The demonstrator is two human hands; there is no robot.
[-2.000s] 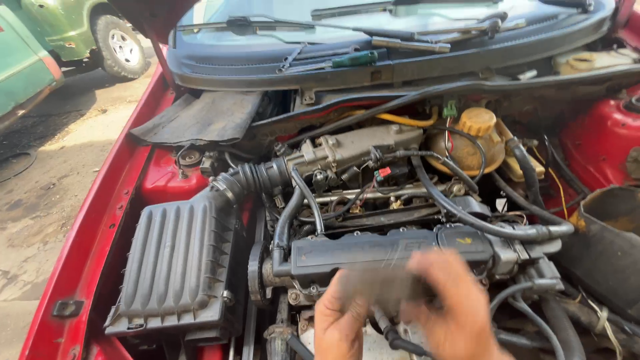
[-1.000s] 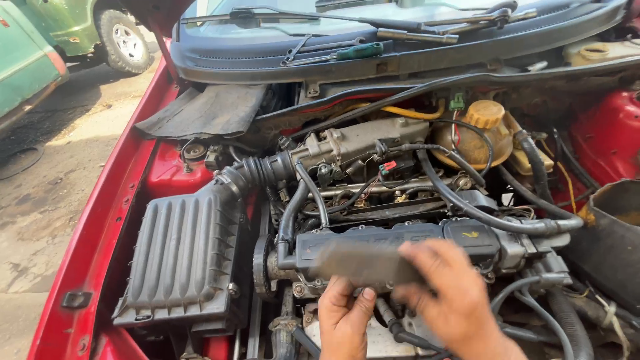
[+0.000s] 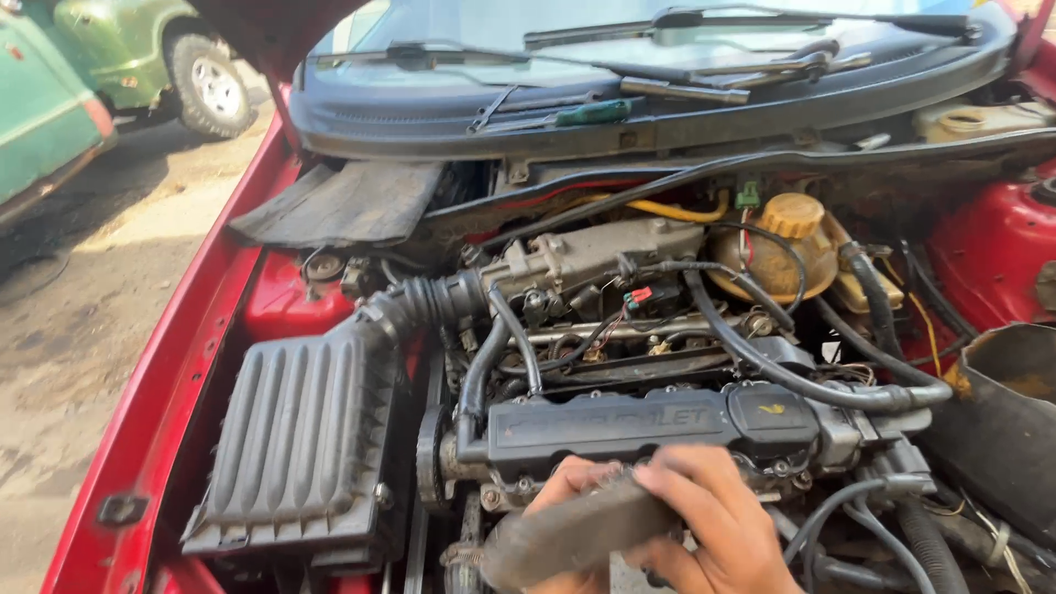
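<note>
A dark, flat part with rounded ends (image 3: 577,528), blurred, is held over the front of the engine; its kind cannot be told. My left hand (image 3: 569,487) grips it from behind, partly hidden by it. With bent fingers, my right hand (image 3: 709,520) touches its upper right edge; whether those fingers grip it is unclear. Just behind both hands lies the black plastic engine cover (image 3: 606,421) with its round-cornered oil filler section (image 3: 771,417). Left of the hands is the ribbed black air filter box (image 3: 289,437), joined by a corrugated intake hose (image 3: 429,301).
A green-handled screwdriver (image 3: 594,113), a wrench (image 3: 492,109) and a ratchet (image 3: 775,70) lie on the cowl below the windshield. Hoses loop near the coolant tank (image 3: 771,256) with a yellow cap. The red fender (image 3: 165,396) edges the bay. A green vehicle (image 3: 124,49) stands beyond.
The dark part has turned from roughly level to tilted, its left end now lower and toward me. Both hands have shifted with it and remain over the engine's front.
</note>
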